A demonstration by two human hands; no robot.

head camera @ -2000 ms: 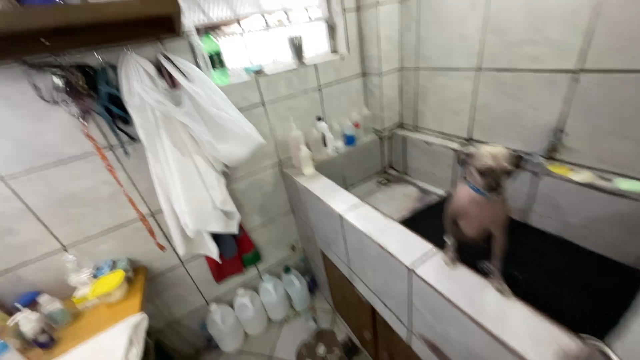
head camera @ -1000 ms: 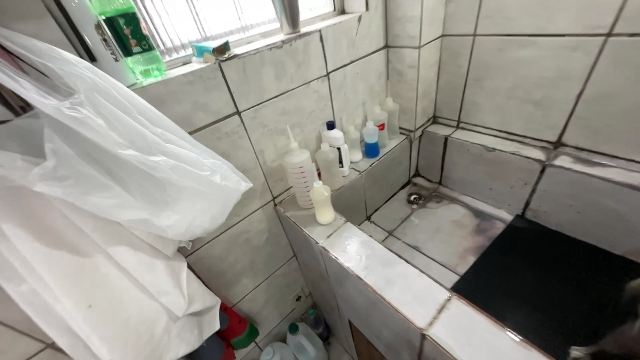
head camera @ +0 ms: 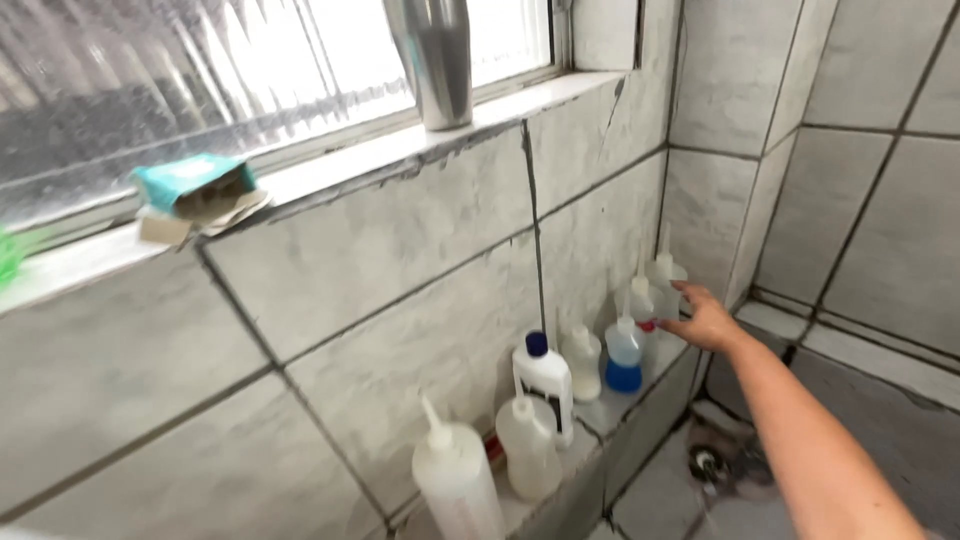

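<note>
My right hand [head camera: 701,319] reaches in from the lower right, thumb and fingers apart, beside a translucent squeeze bottle [head camera: 667,274] at the far end of the tiled ledge; whether it touches the bottle I cannot tell. Just left of the hand stands another nozzle bottle [head camera: 640,300] with a red mark. Nearer along the ledge are a bottle with blue liquid [head camera: 624,367], a cloudy nozzle bottle [head camera: 581,364], a white bottle with a dark blue cap [head camera: 544,379], a pale squeeze bottle [head camera: 529,450] and a large white nozzle bottle [head camera: 457,480]. My left hand is out of view.
Above the ledge, a metal cup [head camera: 442,67] and a torn turquoise carton [head camera: 191,184] stand on the window sill [head camera: 337,169]. Below right lies the tiled basin floor with a drain [head camera: 707,461]. Tiled walls meet in the corner behind my hand.
My right hand has come into view and reaches to the far bottles. The view has moved in close to the ledge; the dog seen in the tub two seconds ago is out of view.
</note>
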